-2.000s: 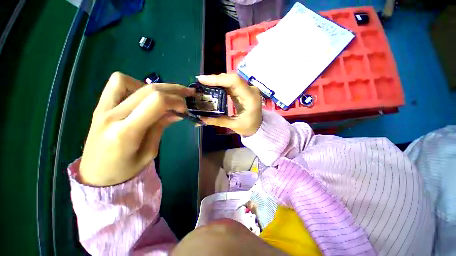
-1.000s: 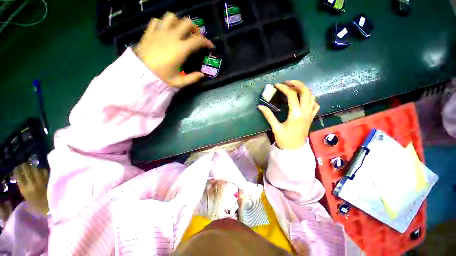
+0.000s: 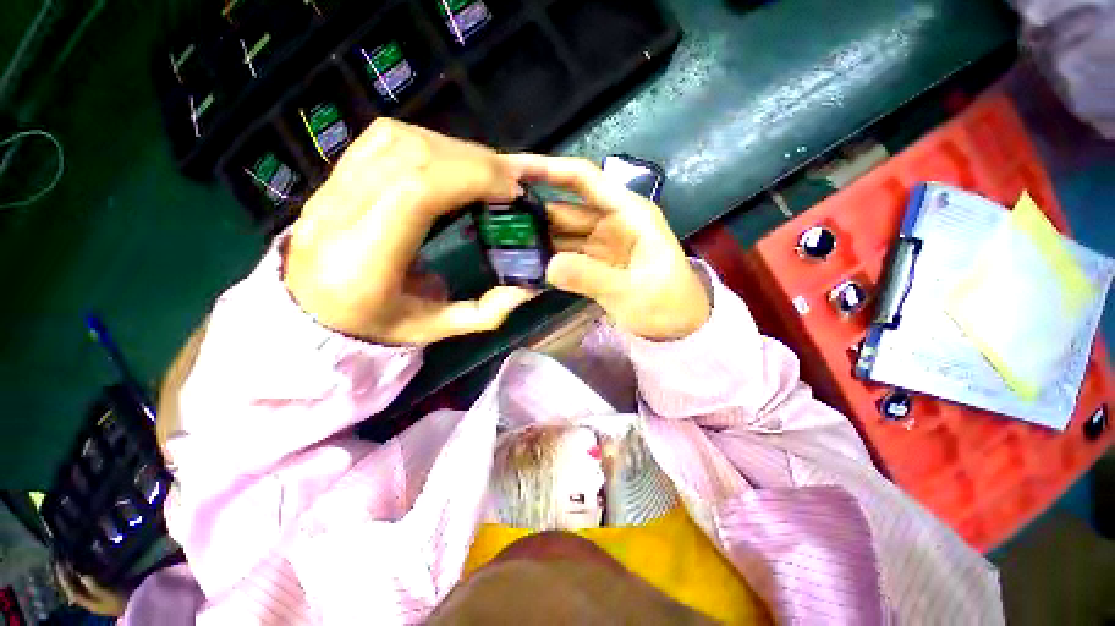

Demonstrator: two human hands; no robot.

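Observation:
A watch body [image 3: 514,241] with a lit screen of green and pale purple bands is held upright between both hands, above the bench's near edge. My left hand [image 3: 379,239] grips it from the left, thumb at its lower edge and fingers at its top. My right hand [image 3: 624,251] holds its right side, with the thumb near the lower right corner. Another watch body [image 3: 632,176] with a whitish face lies on the bench just behind my right hand, partly hidden. The black tray [image 3: 569,73] behind holds several watches with lit green and purple screens.
A red-orange tray [image 3: 783,263] at the right holds several watches and a clipboard [image 3: 990,306] with a yellow slip [image 3: 1033,287]. At the lower left are a neighbour's black tray [image 3: 104,489] and a blue pen [image 3: 110,342]. Part of another person's sleeve shows at the top right.
My left hand has left the black tray with a lit watch and met my right hand. My right hand has let go of the white-faced watch and now holds the lit one. The view has shifted.

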